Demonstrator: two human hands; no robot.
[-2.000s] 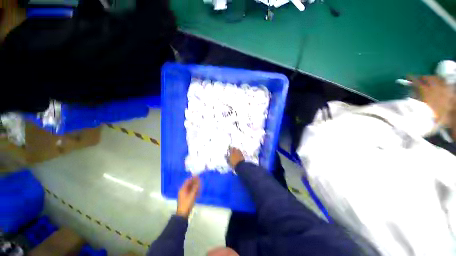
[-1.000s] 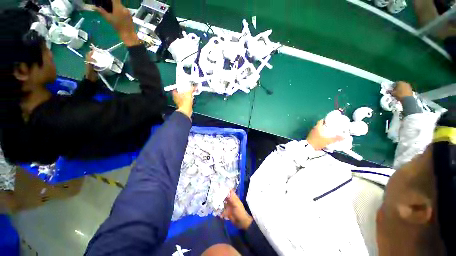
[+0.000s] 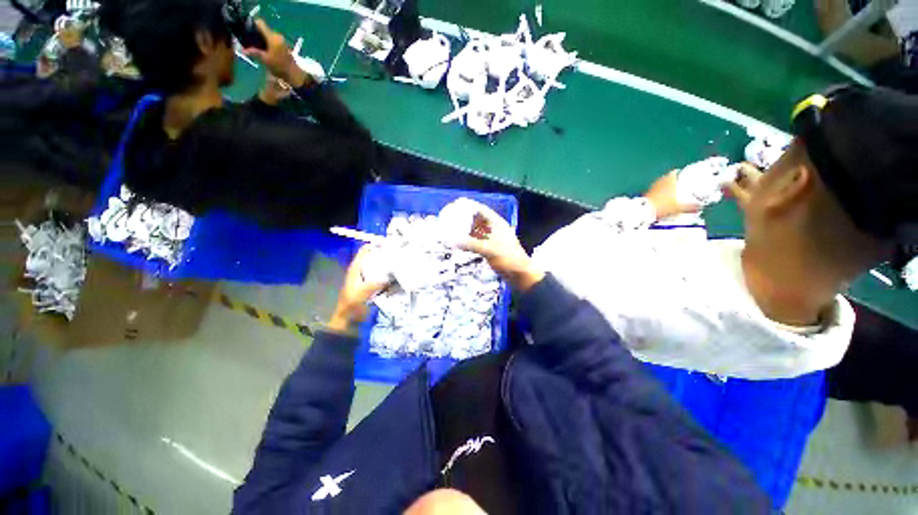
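A white camera unit (image 3: 415, 260) with a thin white antenna (image 3: 352, 234) pointing left is held over the blue crate at the knees. My left hand (image 3: 357, 287) grips its left side. My right hand (image 3: 500, 244) grips its right side, around a rounded white part with a reddish-brown spot. The blue crate (image 3: 377, 367) below is filled with small white plastic parts (image 3: 443, 327). The fine detail of the unit is washed out.
A green bench (image 3: 614, 131) crosses ahead with a heap of white units (image 3: 503, 80). A person in black sits left, beside another blue crate (image 3: 242, 251) holding white parts. A person in white sits close right, handling a white unit. A carton (image 3: 131, 317) stands left.
My left hand has come back from the heap on the bench with a white unit to above the crate. My right hand has risen from the crate's parts onto this unit. The view has shifted.
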